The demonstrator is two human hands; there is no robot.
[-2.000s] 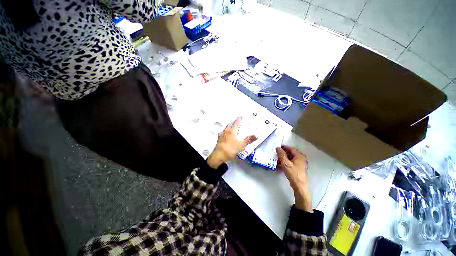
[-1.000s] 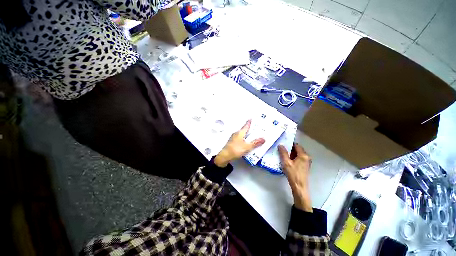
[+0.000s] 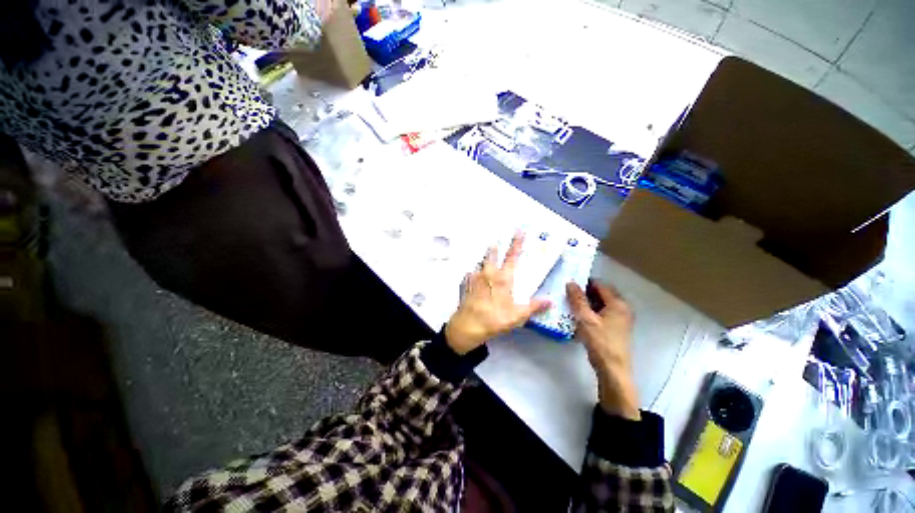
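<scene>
White retail boxes with blue sides (image 3: 570,283) lie in two side-by-side stacks on the white table in front of me. My left hand (image 3: 492,304) is spread over the left stack, fingers apart, with its thumb reaching towards the right stack. My right hand (image 3: 604,323) is at the right edge of the right stack, fingers bent against it. Whether its fingers grip a box is hard to tell. The glare hides the outline of the left stack.
An open brown carton (image 3: 692,263) with blue-white boxes stands right. A device with a yellow panel (image 3: 709,463), a dark phone (image 3: 796,489) and coiled cables (image 3: 885,431) are at lower right. A black mat (image 3: 604,206) bears a coil. A person in spotted top (image 3: 150,110) is left.
My left hand has moved slightly right and spread its fingers over the left stack. My right hand remains beside the right stack. The view has shifted slightly.
</scene>
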